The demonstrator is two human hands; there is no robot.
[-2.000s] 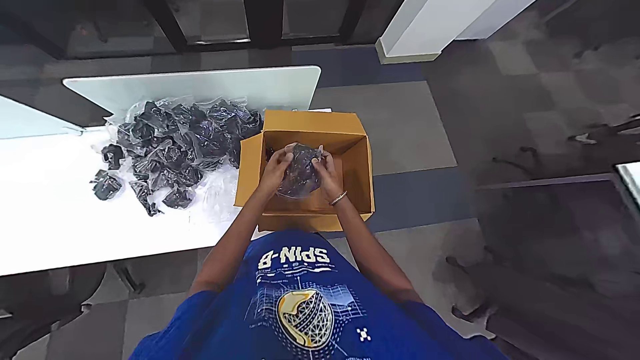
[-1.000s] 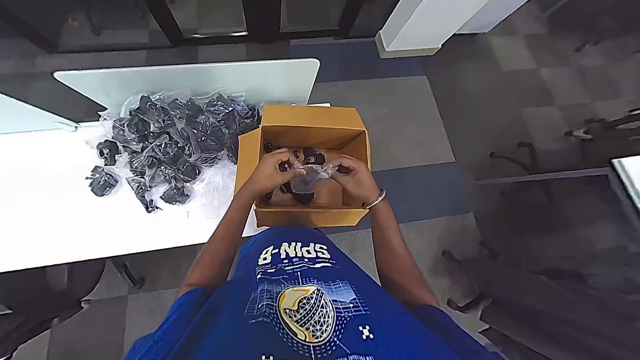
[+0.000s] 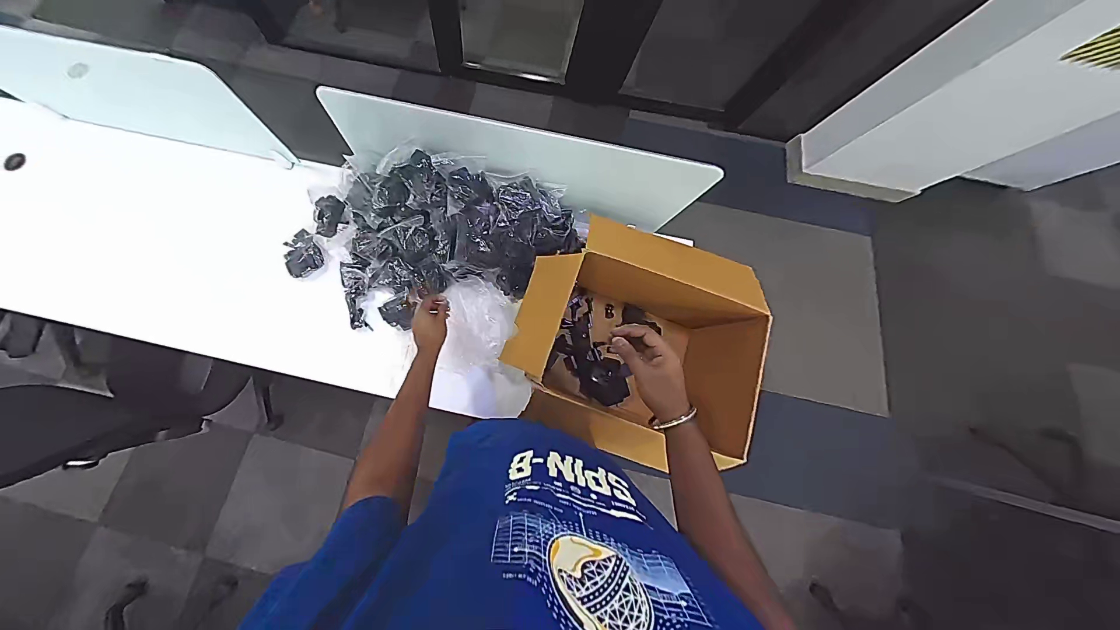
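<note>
My left hand (image 3: 430,325) is at the front edge of a pile of black parts in clear plastic bags (image 3: 477,219); whether its fingers grip one is too small to tell. Just right of it lies a heap of crumpled clear plastic (image 3: 479,328). Over the open cardboard box (image 3: 722,376), my right hand (image 3: 643,354) has its fingers bent and apart, with nothing seen in them. Loose black parts (image 3: 604,378) lie on the box floor, left of and below that hand, which partly hides the inside.
The white table (image 3: 175,254) carries the pile, with a frosted divider panel (image 3: 525,149) behind it. Another panel (image 3: 140,96) stands farther left. A dark chair (image 3: 96,411) is at the table's near side. A white pillar (image 3: 945,96) rises at the upper right.
Both hands were together over the box, at a clear plastic bag. My left hand has moved left to the pile, while my right remains over the box. The view has shifted left.
</note>
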